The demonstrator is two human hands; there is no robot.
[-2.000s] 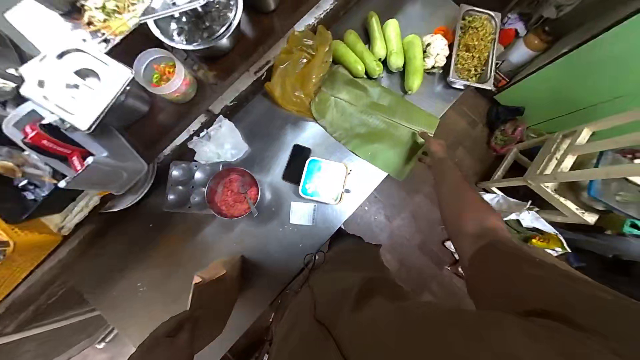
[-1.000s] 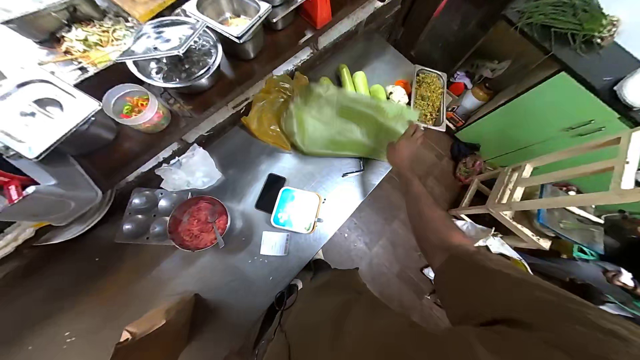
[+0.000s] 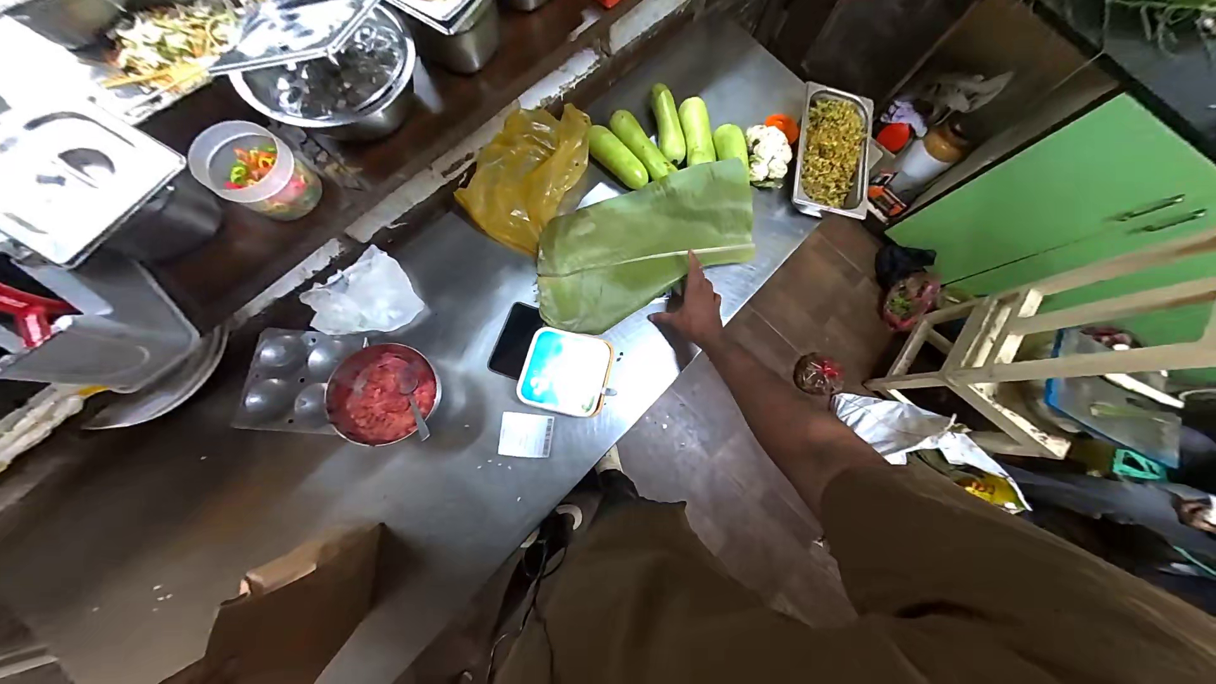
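My right hand is at the lower edge of a large green banana leaf, its index finger against the leaf and its thumb spread away to the left. A small dark thing shows beside its fingers, too hidden to name. The leaf lies on the steel table, its upper edge over the ends of several pale green gourds and its left end against a yellow plastic bag. Below the leaf are a black phone and a white rectangular tub. My left hand is out of view.
A steel bowl of red minced food with a spoon overlaps a molded tray. Cauliflower and a steel pan of chopped food stand at the far end. A wooden stool-like frame is right; brown cardboard is lower left.
The banana leaf has turned from a slant toward the lower right, passing raised and blurred over the gourds, to lying more crosswise. My right hand has left its right end for its lower edge.
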